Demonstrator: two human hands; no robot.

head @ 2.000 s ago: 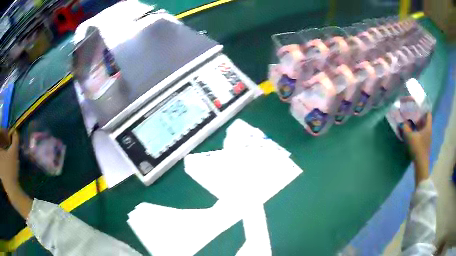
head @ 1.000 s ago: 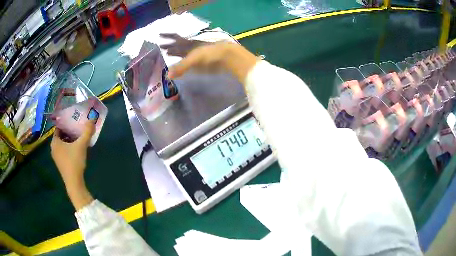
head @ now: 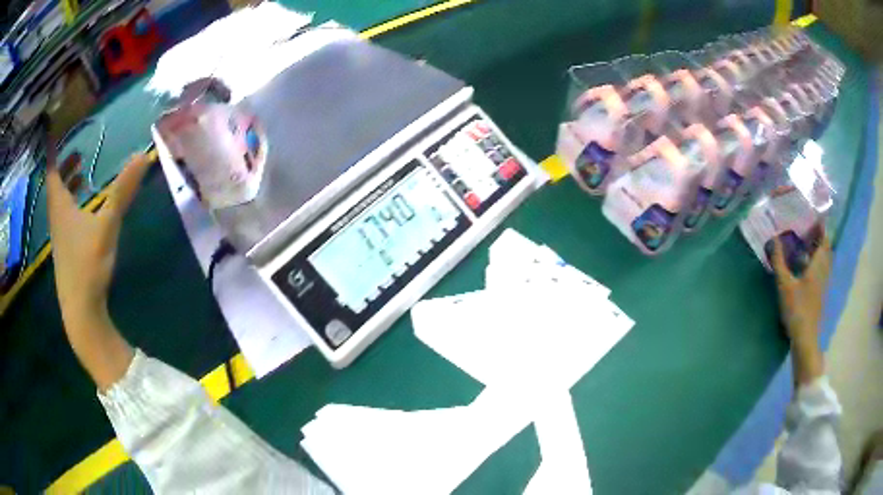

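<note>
A clear plastic retail box (head: 215, 155) with pink printing rests on the left part of the weighing pan (head: 339, 106). The scale display (head: 387, 237) appears to read 174.0. My left hand (head: 89, 232) is open and empty, fingers apart, left of the scale. My right hand (head: 804, 290) holds the lower part of another clear box (head: 775, 220) at the far right, beside the rows of boxes; its fingers partly cover the box.
Clear boxes (head: 658, 193) stand in rows right of the scale. White sheets (head: 513, 329) lie in front of it. A white stack (head: 228, 43) is behind it. A black cable (head: 218, 261) runs from its left side. The dark green belt and yellow edge (head: 97, 466) are at left.
My left hand has let go of its box, and a box is on the pan. My right hand has moved from the pan to the far right and holds a box. The camera view has shifted.
</note>
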